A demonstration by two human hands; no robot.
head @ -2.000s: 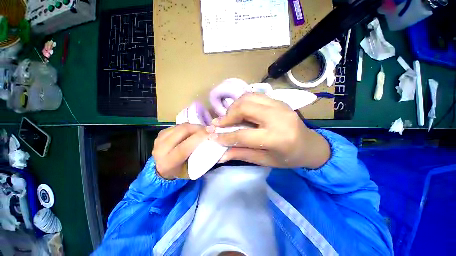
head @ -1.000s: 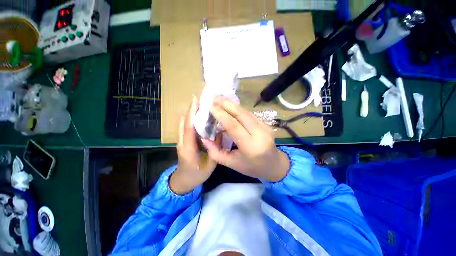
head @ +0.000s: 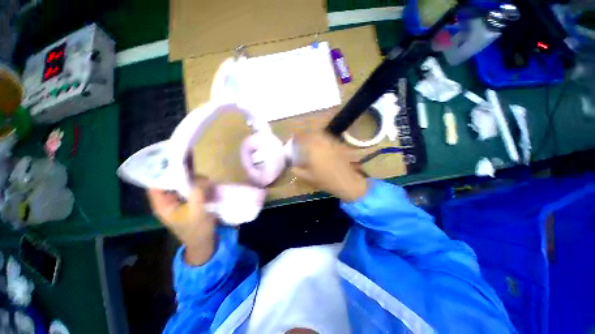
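White-and-pink cat-ear headphones [head: 183,140] are held up over the cardboard, the headband arched and one ear pointing left. One round ear cup [head: 263,158] faces right; the other hangs at the bottom. My left hand [head: 186,218] grips the headphones at their lower left. My right hand [head: 326,166] is blurred, beside the right ear cup and low over the cardboard. Its fingertips are too blurred to tell whether they touch or hold something. Blue-handled cutters [head: 386,152] show partly, just right of my right hand.
A black rod-like arm [head: 385,75] slants above the cardboard [head: 287,130]. A printed sheet [head: 300,78], purple item [head: 340,66] and tape roll [head: 373,135] lie behind. White scraps [head: 438,81] and a small tube [head: 451,128] are right; a control box [head: 72,75] and phone [head: 40,258] left.
The headphones have moved left and opened out to full view, held by my left hand. My right hand has come off their middle and moved right. The camera view has tilted.
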